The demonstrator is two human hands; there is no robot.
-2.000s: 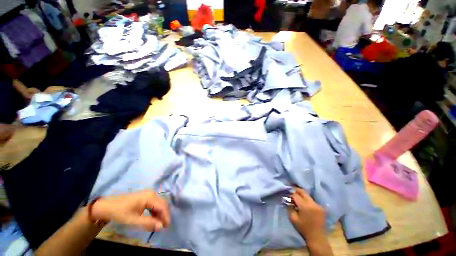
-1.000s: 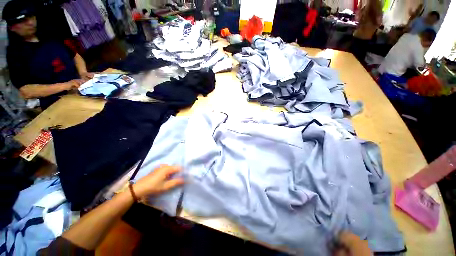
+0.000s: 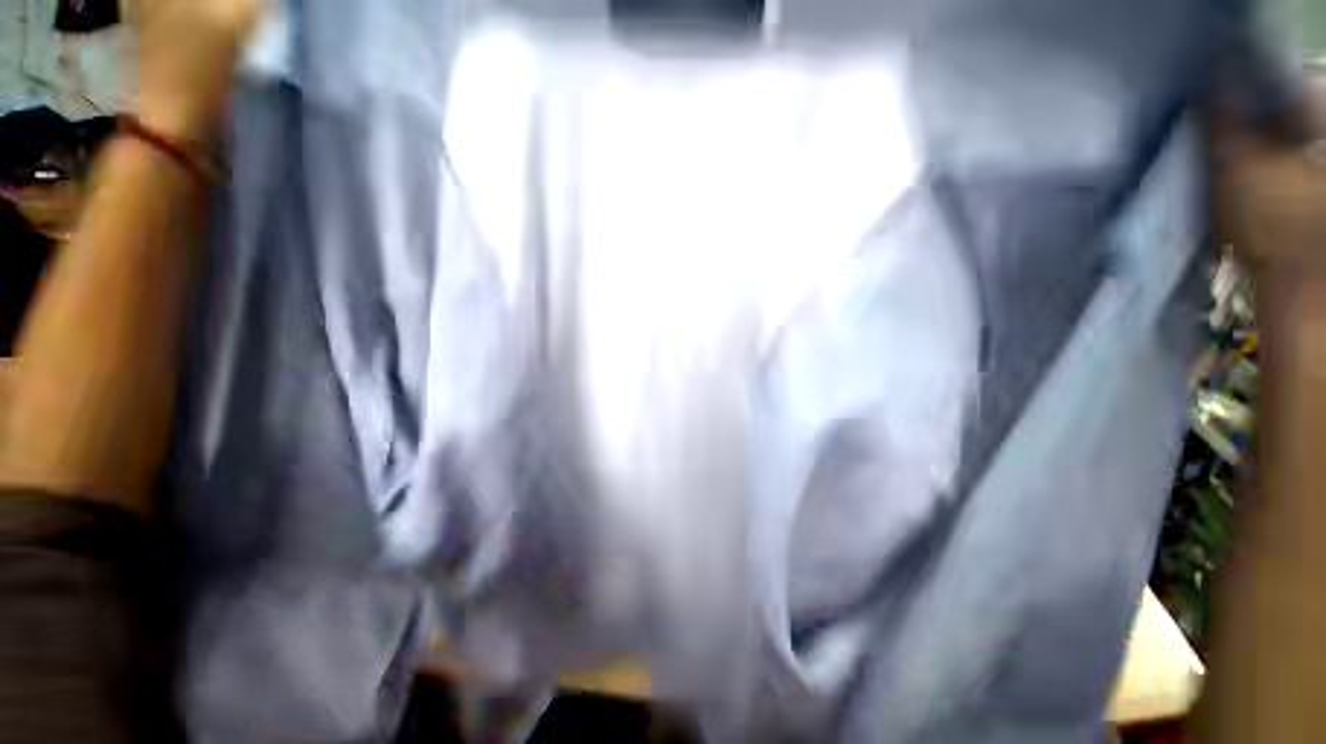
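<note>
A grey-blue jacket (image 3: 655,364) hangs spread in the air close before me and fills most of the view, blurred by motion. Dark piping edges show on it. My left hand (image 3: 197,37) is at the top left, cut off by the upper edge, and grips the jacket's upper left part. My right hand (image 3: 1272,160) is at the top right, very blurred and partly cut off, at the jacket's upper right part. Whether the snips are in my right hand cannot be seen.
A pale table edge (image 3: 1156,661) shows at the lower right below the jacket. A person's head (image 3: 44,167) shows at the far left, partly cut off. Blurred cluttered things stand beyond the jacket at the right.
The jacket has been lifted off the table and held up before me. Both hands have risen and moved apart to the upper corners. My left hand has taken hold of the cloth.
</note>
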